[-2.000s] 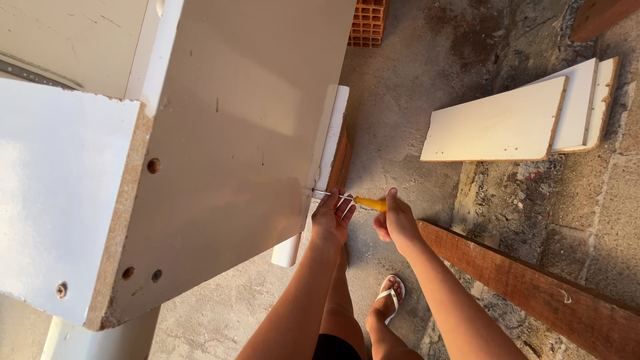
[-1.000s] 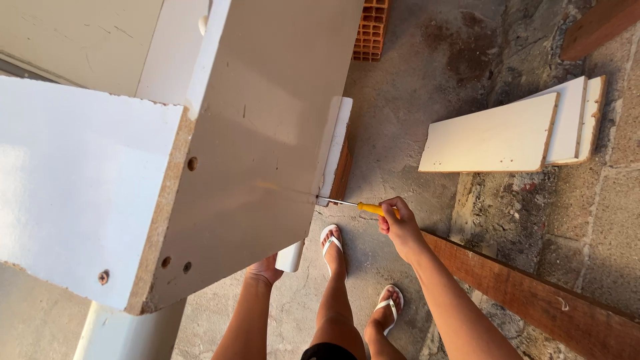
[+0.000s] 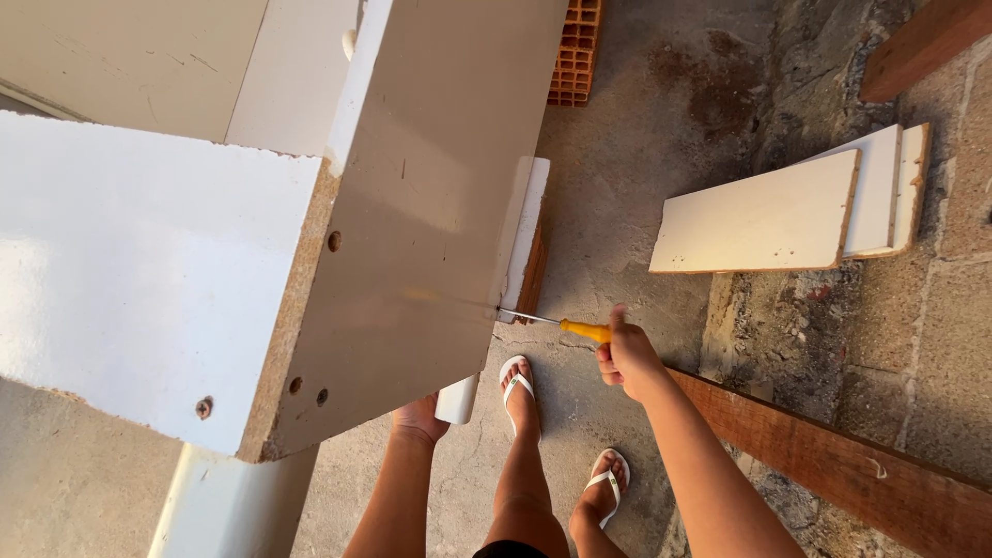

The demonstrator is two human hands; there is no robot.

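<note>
My right hand [image 3: 632, 353] grips the yellow handle of a screwdriver [image 3: 587, 330]. The screwdriver's metal shaft points left, and its tip meets the side of a large white laminated board [image 3: 418, 232] near the right edge. My left hand [image 3: 421, 418] is at the board's lower edge beside a white rounded piece [image 3: 458, 399]; its fingers are largely hidden behind the board, so its hold cannot be told. Another white board [image 3: 147, 271] with a raw chipboard edge joins the large one at the left and has a screw [image 3: 204, 408] in it.
Cut white boards [image 3: 756, 213] lean at the right by the rough block wall. A reddish wooden beam [image 3: 821, 457] runs along the lower right, and another beam end [image 3: 922, 50] is above. Hollow orange bricks [image 3: 575, 54] stand behind the large board. My sandalled feet are on the concrete floor [image 3: 604, 232].
My left hand has left the screwdriver's shaft and moved down and left to the board's lower edge. My right hand still holds the screwdriver at the board.
</note>
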